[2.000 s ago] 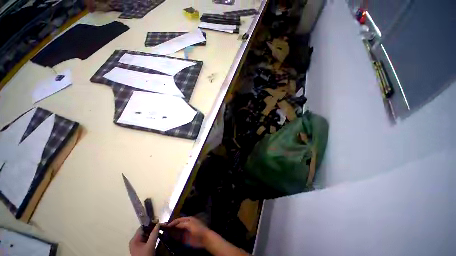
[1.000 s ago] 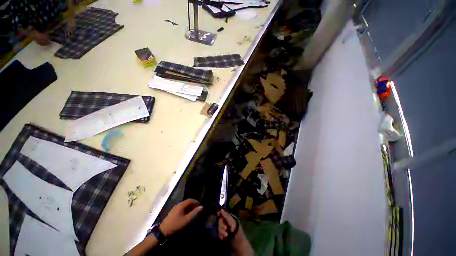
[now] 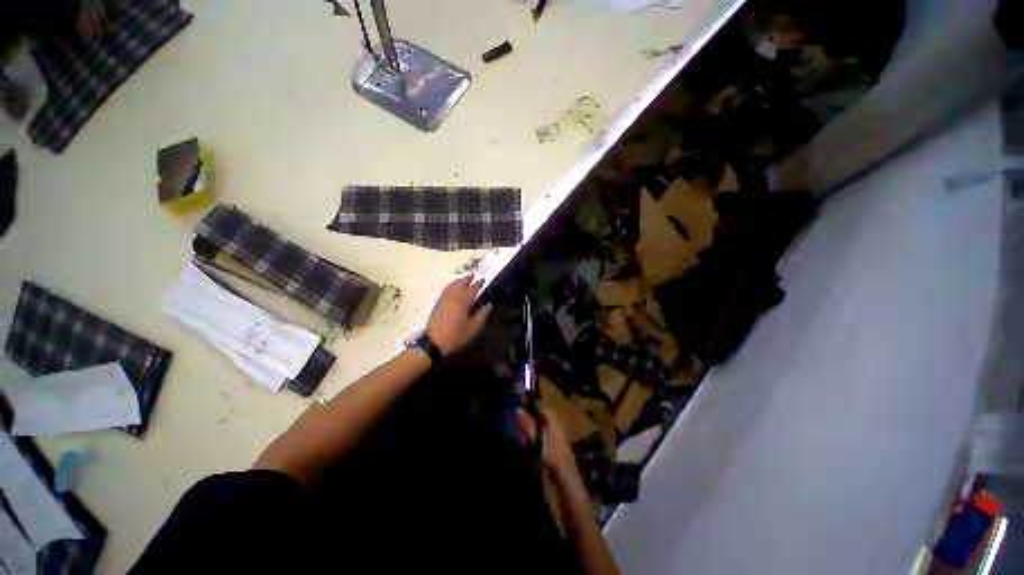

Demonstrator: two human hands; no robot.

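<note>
My left hand (image 3: 458,317), with a dark band at the wrist, is at the table's right edge. Its fingertips are near the edge, and nothing shows held in it. My right hand (image 3: 546,436) holds fabric shears (image 3: 529,365) over the gap beside the table, blades pointing up the view. A short plaid piece (image 3: 432,217) lies flat just beyond my left hand. Stacked plaid strips (image 3: 281,261) and white paper patterns (image 3: 249,334) lie to its left.
The cutter base plate (image 3: 416,85) stands on the far table. A yellow box (image 3: 188,176) and more patterned plaid (image 3: 79,337) lie left. A person's hand (image 3: 90,17) is at top left. Tan and dark scraps (image 3: 674,230) fill the gap before a white wall (image 3: 831,359).
The view has moved along the table; the base plate and strips appear nearer, and the green sack is out of view. My left hand has moved to the table edge. The shears remain in my right hand.
</note>
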